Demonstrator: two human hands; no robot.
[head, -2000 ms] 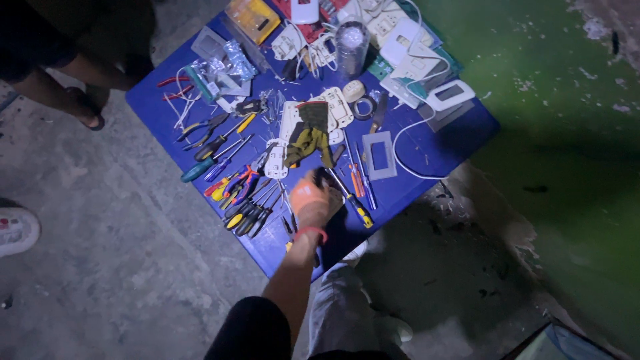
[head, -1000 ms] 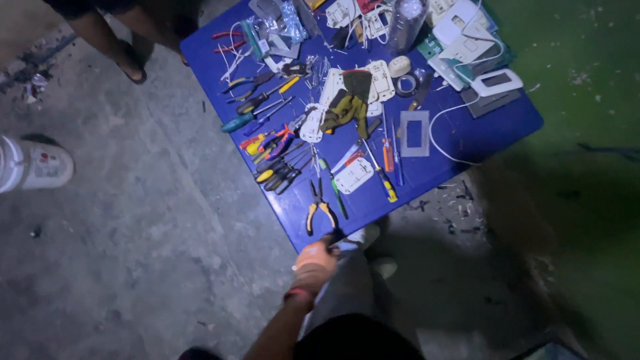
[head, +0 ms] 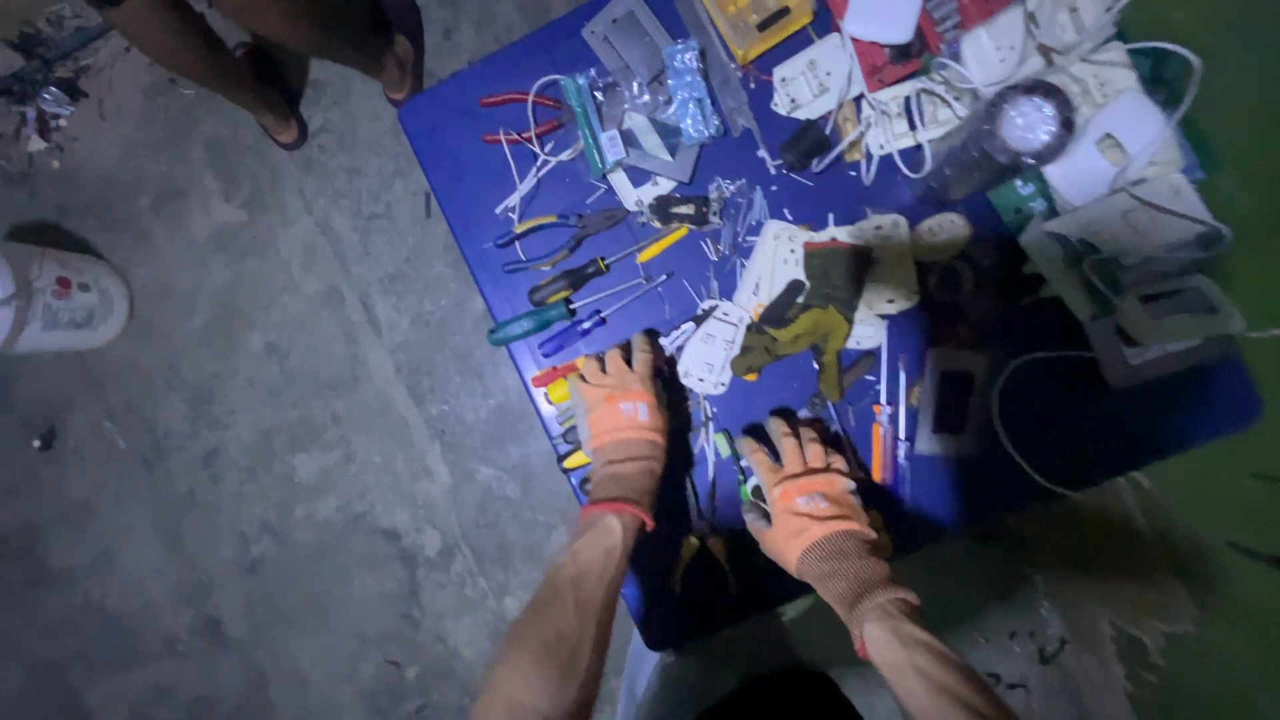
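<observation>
My left hand (head: 622, 415), in an orange work glove, rests with spread fingers over several tool handles at the table's left edge. My right hand (head: 808, 495), gloved alike, lies spread over things near the front edge, which it partly hides. Between them, in shadow, are pliers with yellow-orange handles (head: 705, 562). Beyond the hands lie an olive glove (head: 798, 335) and a white plastic plate (head: 712, 347). Above my left hand are a green-handled screwdriver (head: 530, 323), a blue-handled screwdriver (head: 572, 334) and a black-and-yellow screwdriver (head: 568, 283). An orange-handled screwdriver (head: 882, 445) lies right of my right hand.
The blue table (head: 1215, 405) bears red-handled pliers (head: 522, 100), combination pliers (head: 565, 235), a grey frame (head: 950, 402), a clear-wrapped roll (head: 1035, 120), white sockets with cables (head: 915, 120) and a yellow box (head: 760, 22). A person's legs (head: 290, 50) and a white bucket (head: 65, 298) are at left.
Both gloved hands are now spread over the table; one second ago one hand was at the front edge by the yellow-orange-handled pliers. Those pliers were not visible two seconds ago.
</observation>
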